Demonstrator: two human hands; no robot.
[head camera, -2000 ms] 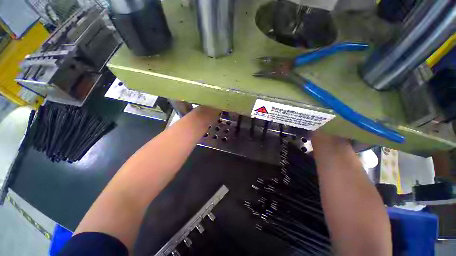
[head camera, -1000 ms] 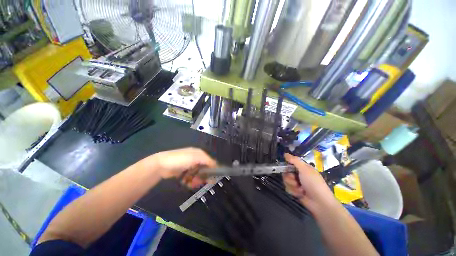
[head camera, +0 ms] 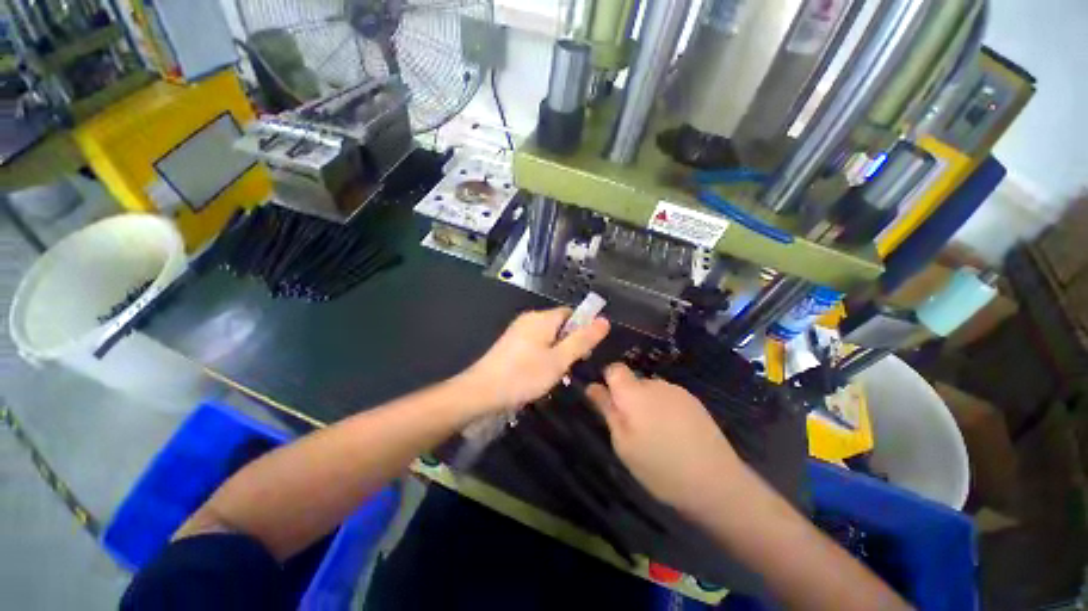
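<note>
My left hand [head camera: 531, 356] grips a silver loading bar [head camera: 586, 313], whose upper end sticks out above the fingers. A blurred lower part of a bar shows below this hand. Black tubes [head camera: 573, 466] fan out from beside the bar towards the lower right. My right hand [head camera: 656, 430] is at the tubes just right of the bar, fingers curled; whether it grips a tube is hidden. The lower mould [head camera: 638, 277] lies behind the hands, under the green press platen [head camera: 716, 233].
A tube bundle [head camera: 304, 253] lies at the table's left. Steel mould blocks [head camera: 334, 155] and a mould plate [head camera: 474, 197] stand at the back. Blue-handled pliers [head camera: 746, 215] rest on the platen. White buckets [head camera: 96, 292] stand left and right. A blue bin [head camera: 895, 525] is at lower right.
My hands came out from under the press, held a bar level between them, and are now close together over the table. The bar in my left hand is tilted.
</note>
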